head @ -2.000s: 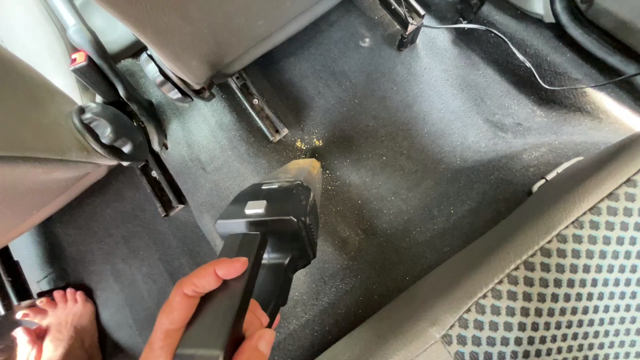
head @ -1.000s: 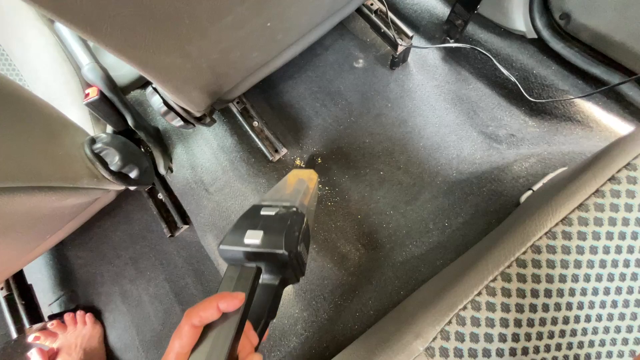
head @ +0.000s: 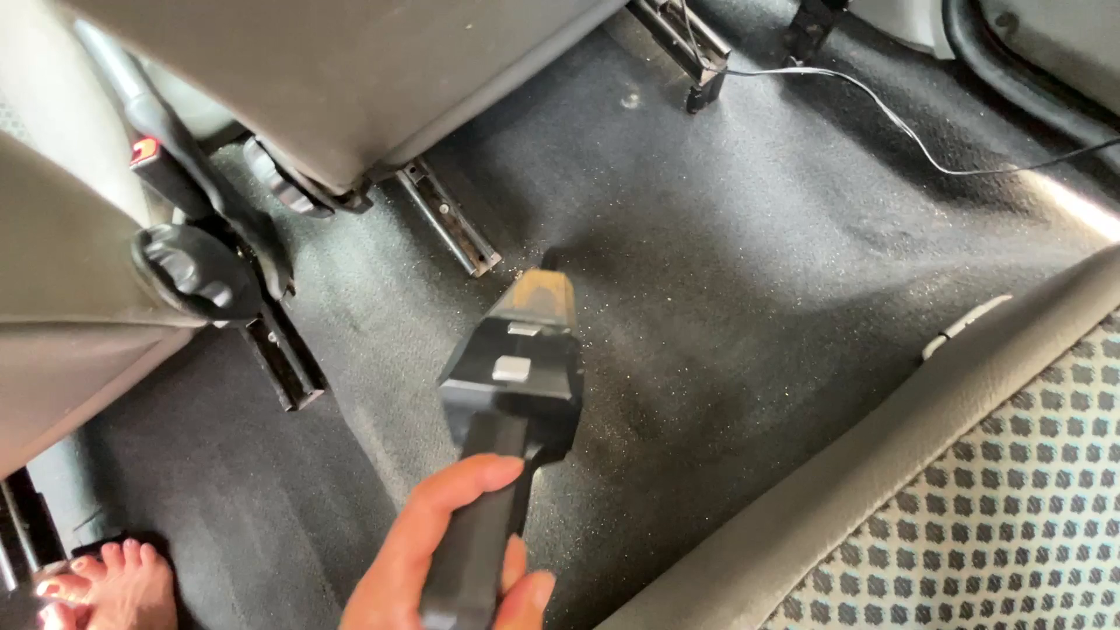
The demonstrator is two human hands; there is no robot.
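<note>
My left hand [head: 437, 542] is wrapped around the dark handle of a black handheld vacuum cleaner [head: 512, 385]. The vacuum points away from me, and its clear nozzle, with yellowish material at the tip, is at the dark car floor carpet [head: 700, 350]. The tip is close to the end of a metal seat rail [head: 446, 219]. Pale crumbs are scattered over the carpet around and right of the nozzle. My right hand is out of view.
A seat [head: 367, 61] overhangs the top, with a seat adjuster knob [head: 197, 271] and red-buttoned buckle [head: 153, 162] at left. A patterned seat [head: 989, 507] borders the lower right. A thin cable [head: 892, 114] crosses the upper right. A bare foot [head: 127, 582] is at lower left.
The yellow crumbs seen beside the nozzle tip two seconds ago have mostly gone from view there. My left hand still holds the vacuum, its nozzle near the same rail end.
</note>
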